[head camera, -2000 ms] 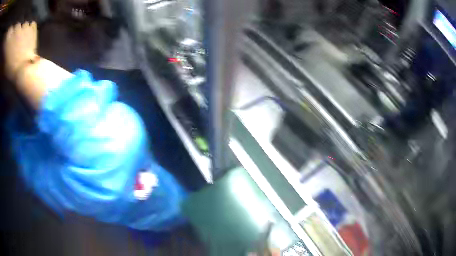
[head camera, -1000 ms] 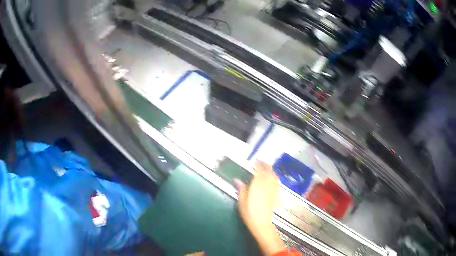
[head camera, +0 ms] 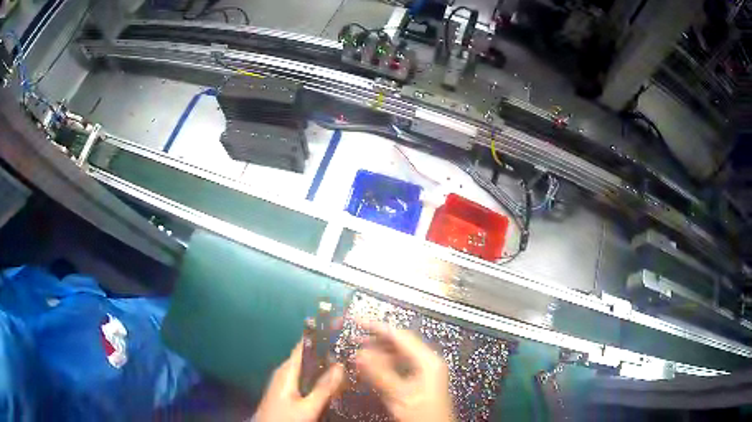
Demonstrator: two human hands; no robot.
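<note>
My left hand (head camera: 298, 394) holds a dark brownish fixture plate (head camera: 320, 342) upright and slightly tilted, at the left edge of the parts mat. My right hand (head camera: 406, 372) is blurred, just right of the plate and over the small metal parts (head camera: 474, 363). Its fingers are bent towards the plate; I cannot tell whether they hold a part. The silver parts lie scattered over the dark mat around and right of my right hand.
Green work mat (head camera: 239, 321) on the left. Conveyor belt (head camera: 214, 196) between pale rails beyond the mats, with carriers (head camera: 462, 284) on it. Blue bin (head camera: 384, 203), red bin (head camera: 468, 228) and dark ribbed stack (head camera: 262, 124) behind. Blue-clothed person (head camera: 66, 354) at left.
The view has swung to the right and down onto the parts. My right hand has moved from over the conveyor to the parts mat. My left hand with the plate is now clearly in view.
</note>
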